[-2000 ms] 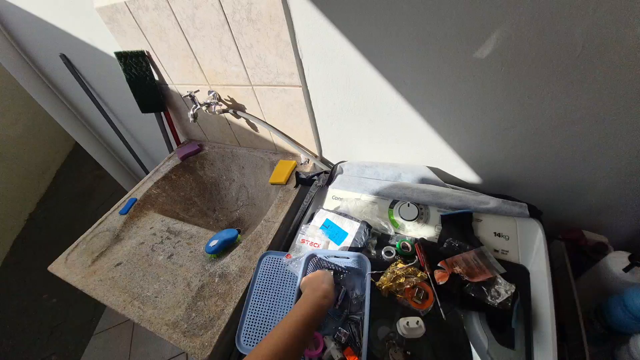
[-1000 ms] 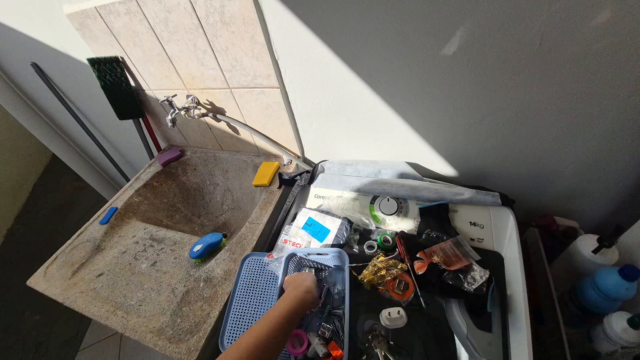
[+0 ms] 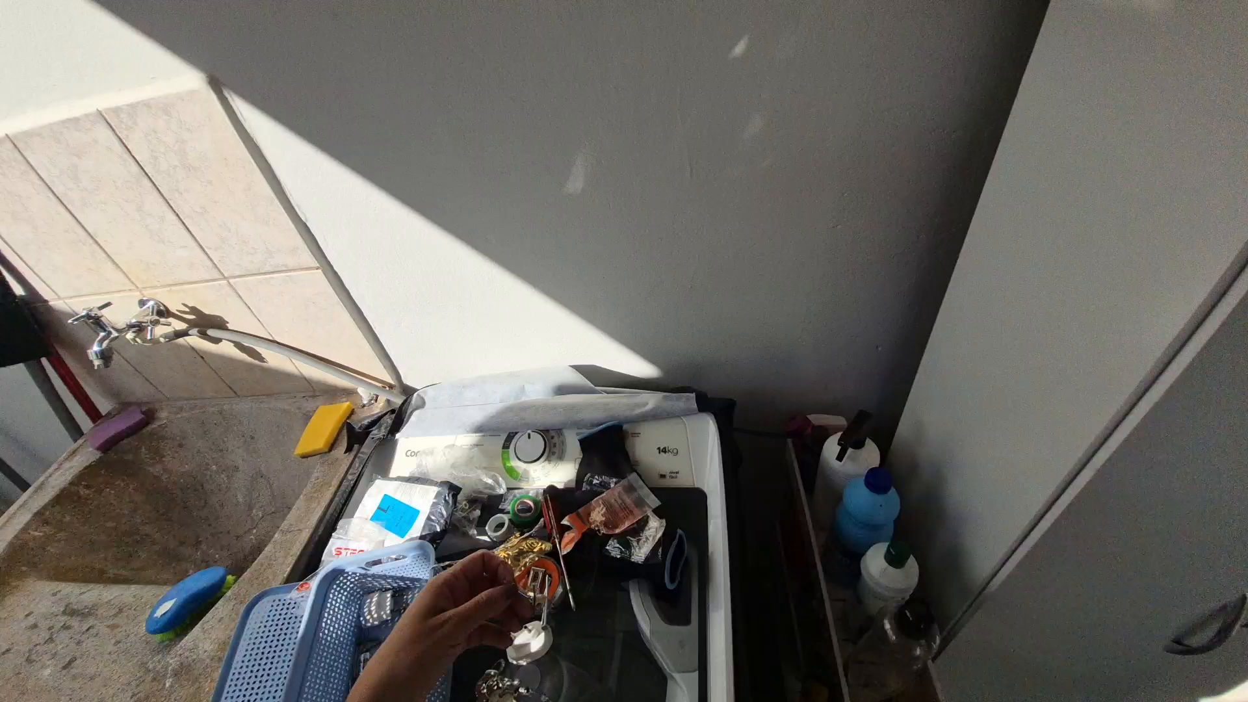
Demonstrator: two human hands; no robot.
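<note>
My left hand (image 3: pixel 468 609) reaches in from the bottom, over the right edge of a blue perforated plastic basket (image 3: pixel 317 624). Its thumb and fingers are drawn together; whether something small is pinched there is unclear. Beside the fingertips are a small shiny metal piece (image 3: pixel 538 583) and a white plastic item (image 3: pixel 529 643). Behind them, on the washing machine lid, lie an orange ring-shaped roll (image 3: pixel 552 577), crumpled gold material (image 3: pixel 524 551), a green roll (image 3: pixel 525 510) and a clear packet with orange contents (image 3: pixel 611 509). My right hand is out of view.
A stone-like sink (image 3: pixel 224 487) stands left, with a blue scrubbing brush (image 3: pixel 185 600) and a yellow sponge (image 3: pixel 324 430) on it. The washing machine's white rim (image 3: pixel 720 585) borders the items. Several bottles, one blue (image 3: pixel 866 512), stand right beside a grey cabinet door (image 3: pixel 1121 468).
My left hand has come out of the basket's interior and moved right, toward the white plastic item. The view has swung to the right.
</note>
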